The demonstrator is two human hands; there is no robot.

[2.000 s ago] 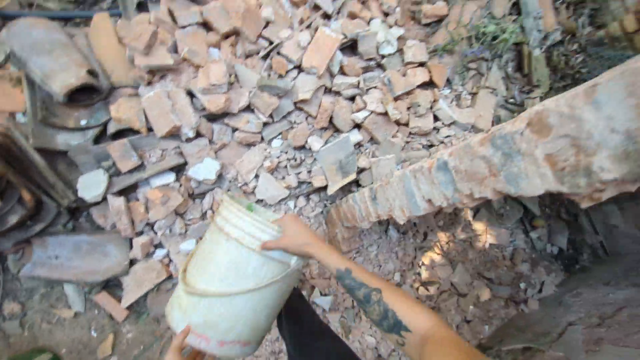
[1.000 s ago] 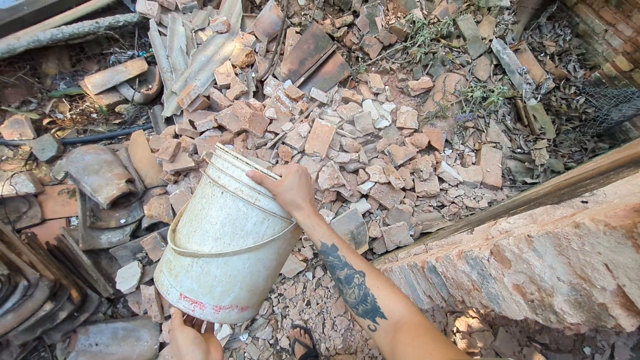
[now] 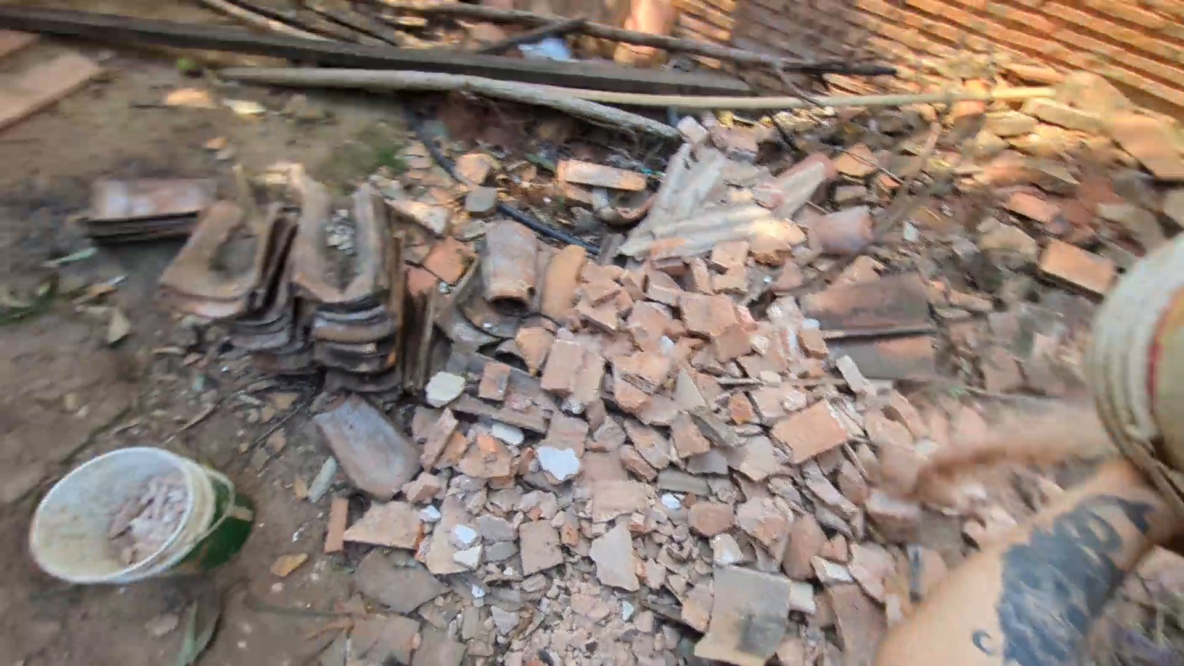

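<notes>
At the right edge, a pale plastic bucket (image 3: 1142, 351) is cut off by the frame. My right forearm, with a dark tattoo, reaches up beside it from the lower right. My right hand is blurred or hidden near the bucket, so its grip cannot be made out. A blurred brownish streak extends left from there over the rubble; what it is cannot be told. My left hand is not in view. Broken brick and tile rubble (image 3: 638, 499) covers the middle ground. A second bucket (image 3: 190, 518), white inside and green outside, stands at lower left with pale debris in it.
Curved clay roof tiles (image 3: 356, 324) stand stacked left of the rubble, with a small flat stack (image 3: 153, 203) farther left. Wooden poles (image 3: 444, 83) and a dark beam (image 3: 370, 55) lie across the back. Bare dirt (image 3: 74, 370) shows at left.
The view has swung far to the left. The bucket, earlier held tilted in both hands near the centre, now shows only at the right edge. The left hand has left the view.
</notes>
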